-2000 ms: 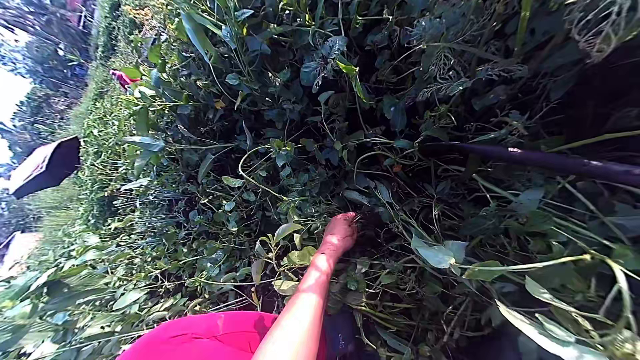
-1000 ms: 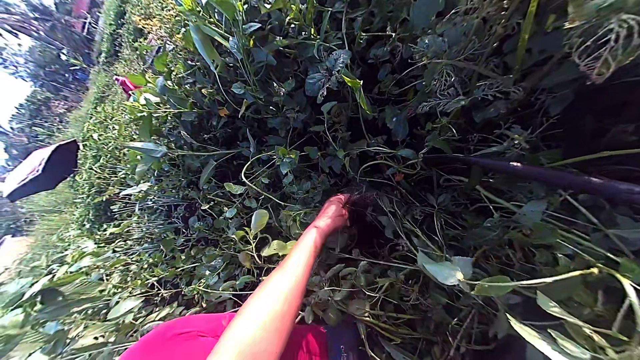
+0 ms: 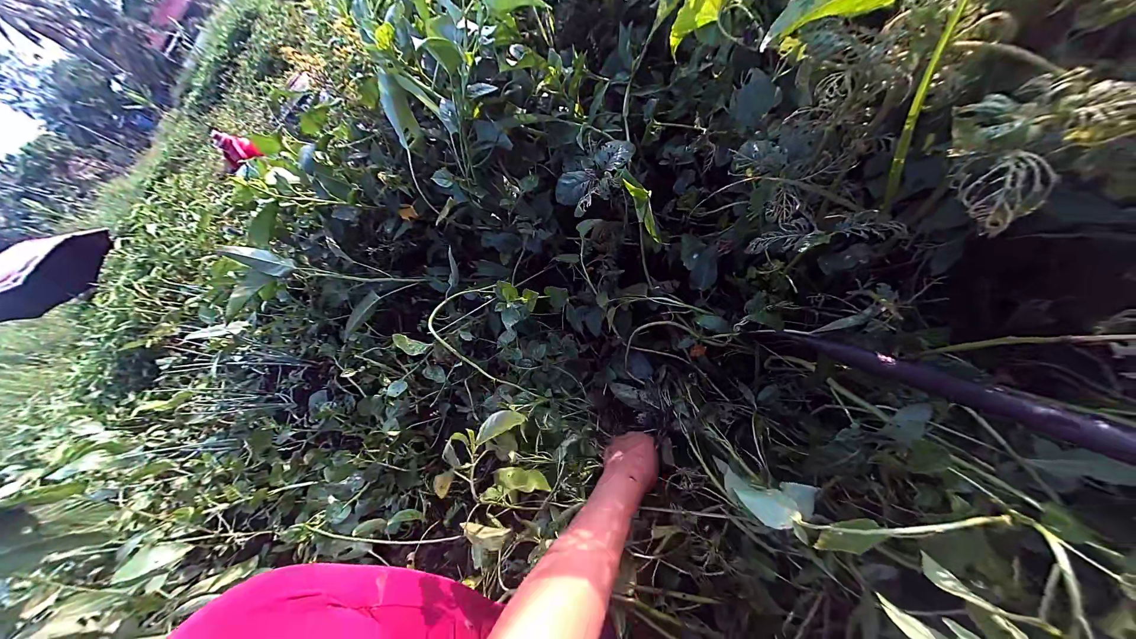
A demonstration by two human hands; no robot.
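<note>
My right hand (image 3: pixel 632 460) reaches into dense green foliage from the bottom of the head view. Its fingers are curled and mostly hidden among dark, shaded stems (image 3: pixel 652 413), so what they hold cannot be told. Leafy vines (image 3: pixel 506 479) surround the wrist, with a pale broad leaf (image 3: pixel 768 504) on the right. My left hand is out of view. A bright pink garment (image 3: pixel 346 603) fills the bottom left beside my forearm.
A dark pole or thick stem (image 3: pixel 967 386) runs from the right edge into the foliage. Lacy, damaged leaves (image 3: pixel 1007 191) hang at upper right. A dark angular object (image 3: pixel 53 271) juts in from the left. A small red thing (image 3: pixel 235 151) shows among the plants at upper left.
Relative to the nearby plants, my right hand reached farther in, then drew back somewhat toward my body. The view has shifted, and the plants appear lower in it.
</note>
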